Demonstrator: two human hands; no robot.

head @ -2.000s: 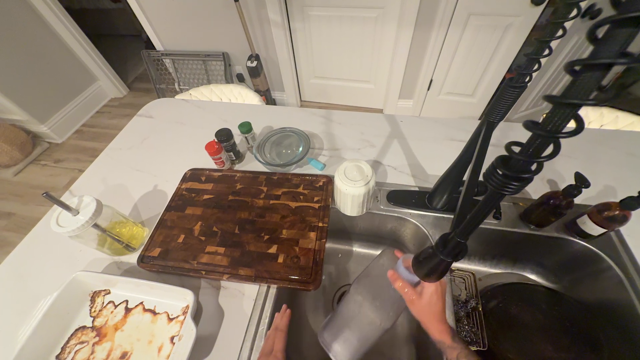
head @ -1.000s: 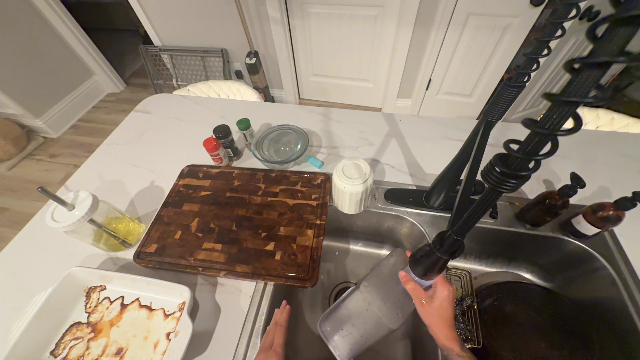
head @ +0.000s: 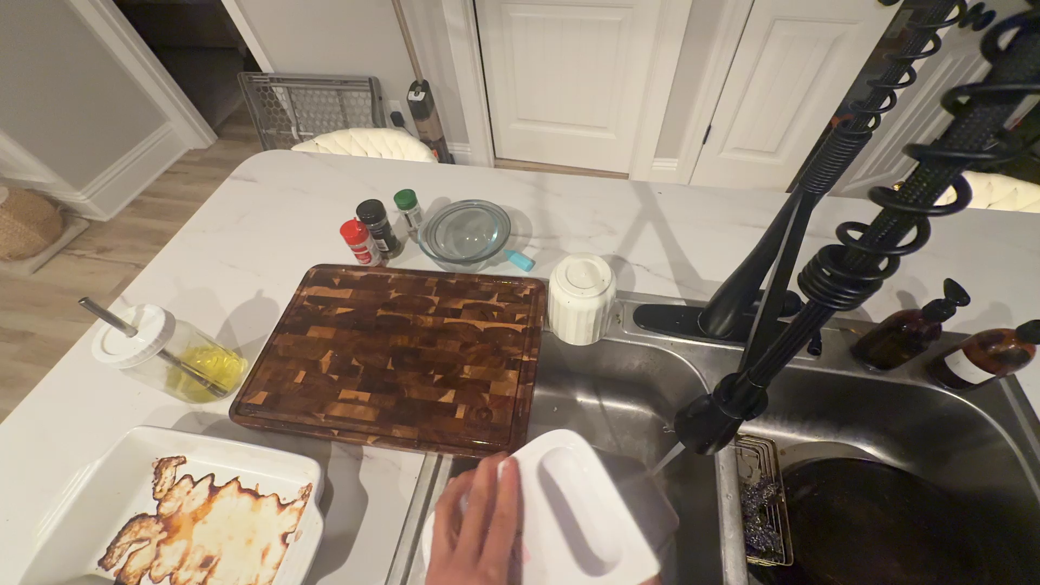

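In the head view, my left hand point(head: 479, 520) lies with its fingers over the left part of a white plastic piece point(head: 581, 512) that has a long oval recess. Behind and to the right of this piece is a translucent grey plastic container point(head: 650, 496), held low over the left sink basin point(head: 585, 390). Whether the two are joined is hidden. A thin stream of water runs from the black faucet's spray head point(head: 708, 424) toward the container. Only a sliver of my right hand point(head: 652, 580) shows at the bottom edge, below the white piece; its grip is hidden.
Left of the sink lie a wooden cutting board point(head: 398, 357), a stained white baking dish point(head: 305, 479) and a jar with yellow liquid point(head: 203, 370). A white ribbed container point(head: 582, 301) stands at the sink's rim. The right basin holds a wire caddy point(head: 760, 496) and a dark pan point(head: 877, 520).
My left hand has moved from open beside the basin onto the white piece, which has come into view. The container has shifted and turned, and my right hand is now almost wholly hidden.
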